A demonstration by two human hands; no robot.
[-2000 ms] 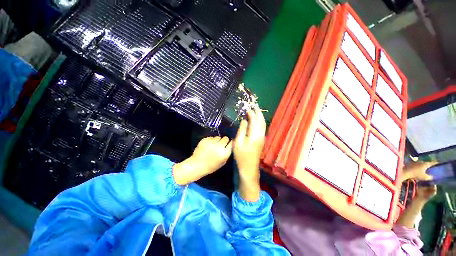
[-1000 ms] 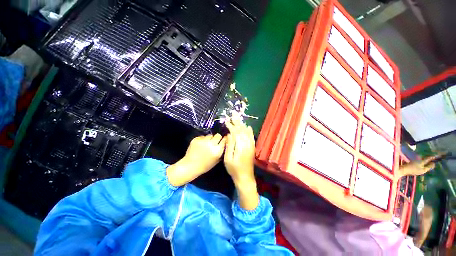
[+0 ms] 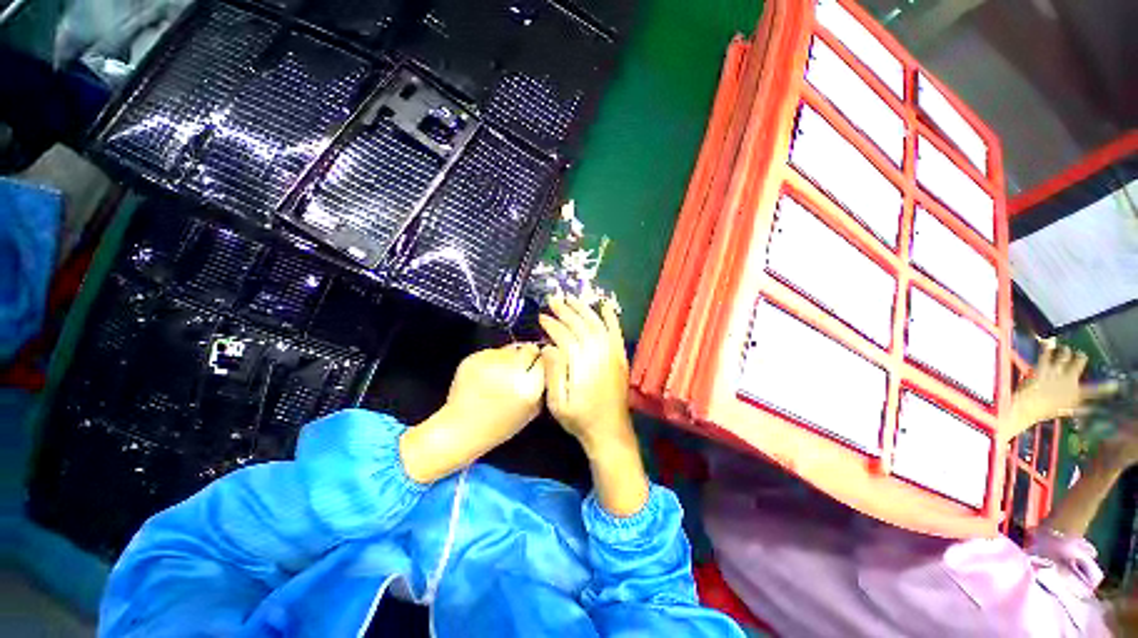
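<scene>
A loose pile of small gold-and-white parts (image 3: 574, 267) lies on the green mat beside the corner of the upper black tray (image 3: 374, 168). My right hand (image 3: 587, 368) is at the near edge of the pile, palm down, with its fingers bent and touching or covering some parts. My left hand (image 3: 493, 393) is closed beside it, its fingertips against my right hand. A thin dark bit shows at the left fingertips, too small to name. What lies between the fingers is hidden.
A stack of red-orange foam trays (image 3: 799, 287) with white-faced rectangles stands close at right. A second black tray (image 3: 200, 361) lies lower left. A crumpled clear bag (image 3: 112, 31) is at upper left. Another person's hands (image 3: 1052, 386) and pink sleeve are at far right.
The view has shifted slightly. Both my hands stay together by the pile; my right fingers have bent more and drawn back from within it. The other person's hands have moved.
</scene>
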